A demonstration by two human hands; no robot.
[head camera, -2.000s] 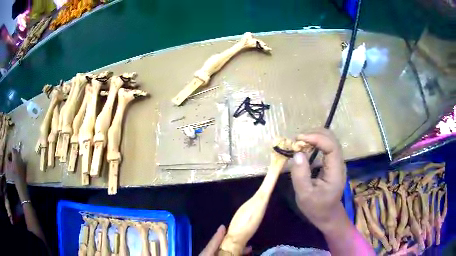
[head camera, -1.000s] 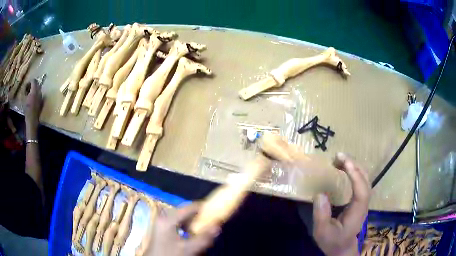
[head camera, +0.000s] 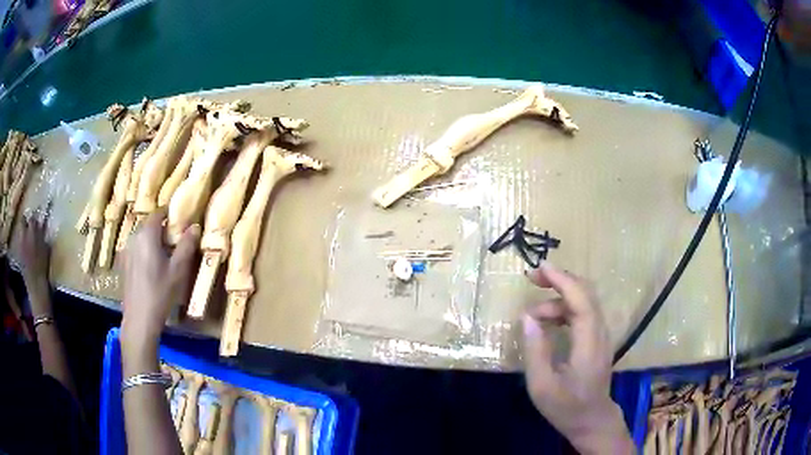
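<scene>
Tan figure legs (head camera: 258, 209) lie in a slanting, overlapping row at the left of the bench, with dark bands on their feet. My left hand (head camera: 153, 275) is shut on the lower end of one leg in this row; its fingers hide the peg. A small pile of black straps (head camera: 526, 244) lies right of the work pad (head camera: 400, 311). My right hand (head camera: 569, 347) is just below the pile, with thumb and fingers apart and nothing visible in it. A single leg (head camera: 471, 133) with a dark-banded foot lies above the pad.
A blue tray (head camera: 342, 427) of legs is near me at left, another leg tray (head camera: 642, 418) at right. A black cable (head camera: 698, 235) crosses near a metal rod (head camera: 729, 293) and white bottle (head camera: 711, 184). Another person's hand (head camera: 34, 258) is at far left. A green belt (head camera: 373, 40) runs behind.
My left hand has carried its leg up and left from in front of the bench onto the row. My right hand has moved away from that leg, close to the straps. The view has shifted.
</scene>
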